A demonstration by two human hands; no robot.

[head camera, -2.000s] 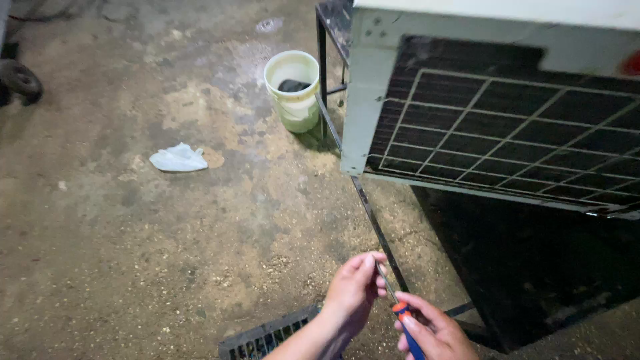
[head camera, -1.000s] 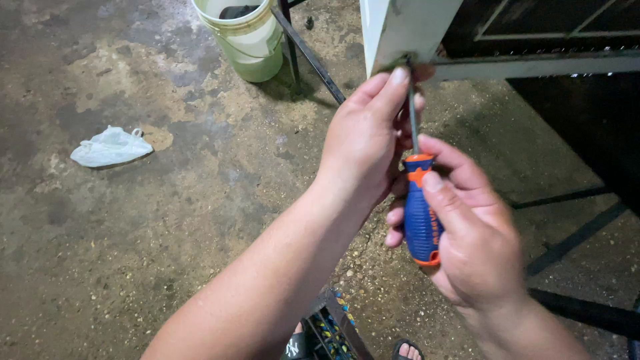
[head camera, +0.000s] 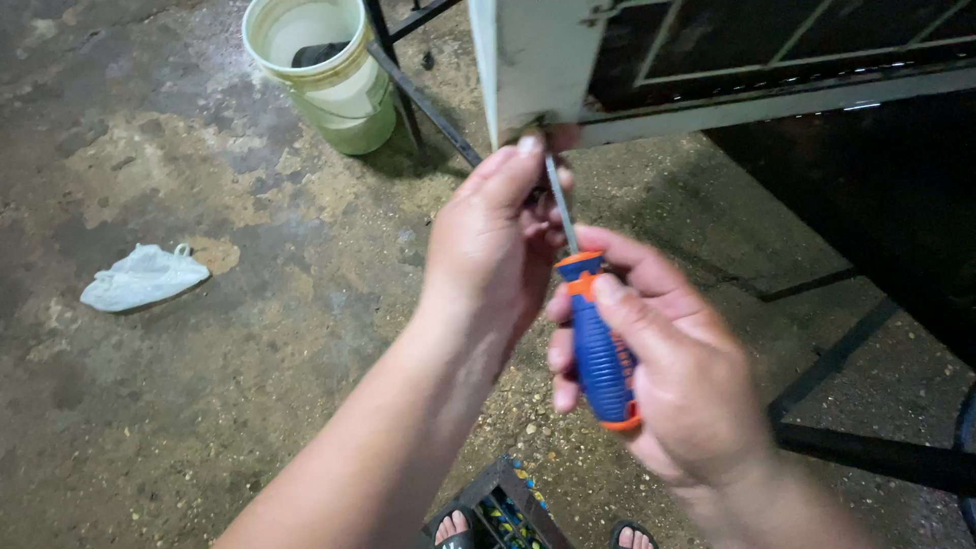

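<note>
My right hand (head camera: 671,358) grips a screwdriver (head camera: 602,351) by its blue and orange handle, its shaft pointing up toward the lower corner of a white metal housing (head camera: 545,69) with a wire grille (head camera: 770,65). At that corner the fingers of my left hand (head camera: 488,229) are bent around the upper shaft, thumb close to the tip. The tip and whatever the left fingertips may pinch there are hidden or too blurred to tell.
A white plastic bucket (head camera: 343,107) with a dark thing inside stands beside a black metal stand (head camera: 427,107). A crumpled plastic bag (head camera: 145,278) lies on the stained concrete floor. A dark slotted crate (head camera: 499,503) is near my sandalled feet. Black bars (head camera: 869,457) cross at right.
Two seconds ago both hands were below the housing; they are now up at its lower corner with the screwdriver. The view has moved closer to that corner.
</note>
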